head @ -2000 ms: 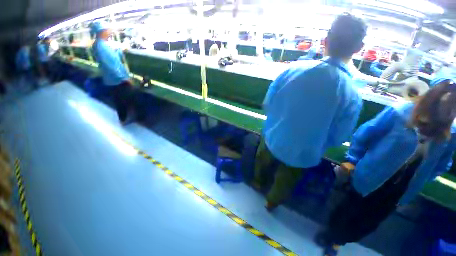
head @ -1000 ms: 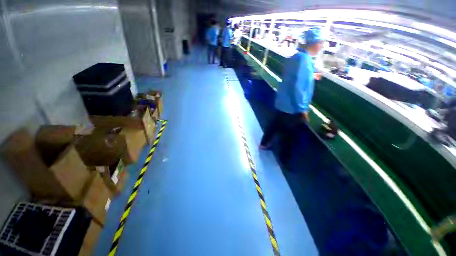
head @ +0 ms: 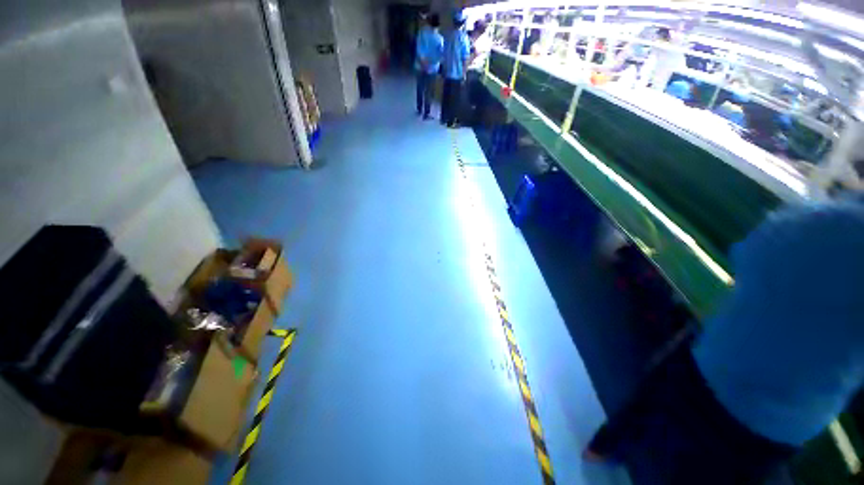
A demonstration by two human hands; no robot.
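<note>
Neither of my hands is in the picture. Nearest on the left, a block of black stacked trays [head: 81, 327] with pale bands stands by the wall, partly cut off by the picture's edge. Beside and below it are open brown cardboard cartons [head: 218, 403]. One carton holds glossy clear bags [head: 175, 365]. A dark blue bundle [head: 232, 298] lies in a carton farther along.
A person in a blue smock [head: 805, 313] is close on the right, by the green-edged line [head: 654, 213]. Two people [head: 442, 66] stand far down the blue aisle floor [head: 388, 284]. A blue stool [head: 523, 199] is beside the line. Yellow-black tape [head: 516, 365] marks the floor.
The view has moved forward along the aisle. The black stack and cartons are nearer. The person in blue by the line is now close at the right edge. The slotted tray has left the view.
</note>
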